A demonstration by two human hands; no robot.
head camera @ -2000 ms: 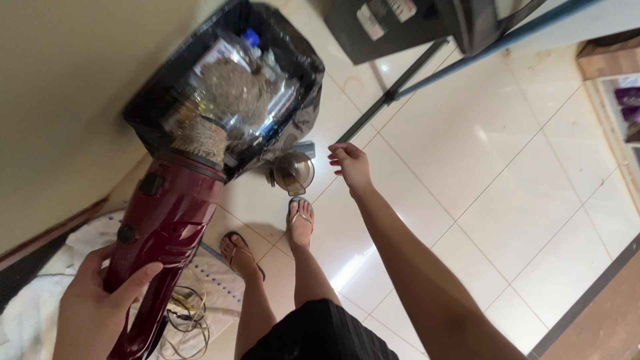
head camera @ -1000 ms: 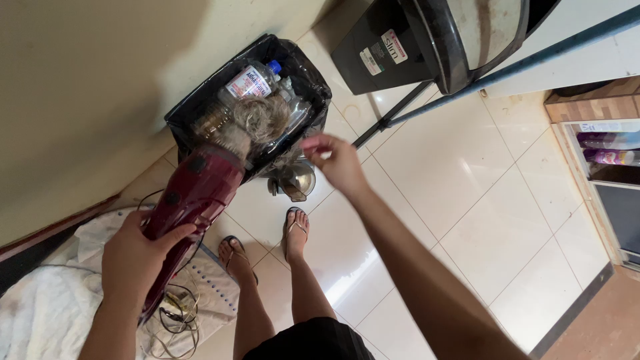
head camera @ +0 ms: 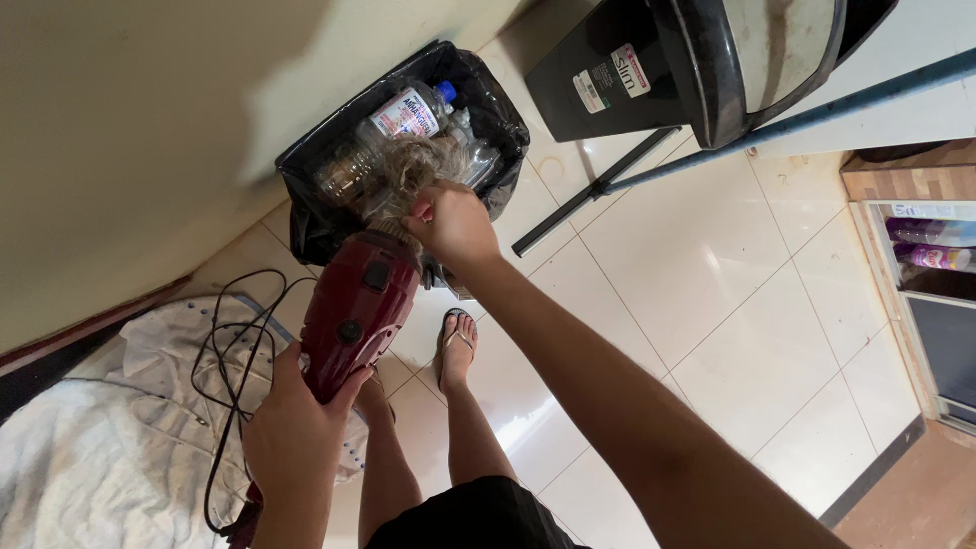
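My left hand (head camera: 301, 427) grips the body of a dark red handheld vacuum cleaner (head camera: 362, 305), whose open end points at a trash bin lined with a black bag (head camera: 507, 114). At that end, the fingers of my right hand (head camera: 454, 225) are bent against a dusty round filter (head camera: 396, 229) and grey fluff; whether they pinch any fluff is hidden. A clump of hair and dust (head camera: 419, 164) lies in the bin, on plastic bottles, one with a blue cap (head camera: 445, 92) and a label.
A squeegee (head camera: 557, 229) with a blue pole rests near a black swing-lid bin (head camera: 602, 84). A black cord (head camera: 221, 358) loops over pale cloths (head camera: 69, 450) at the lower left. Partly hidden behind my right wrist is a container (head camera: 457, 288). Shelves with bottles (head camera: 934, 255) stand at right.
My right hand has moved from beside the bin to the vacuum's open end. My left hand keeps its hold on the vacuum.
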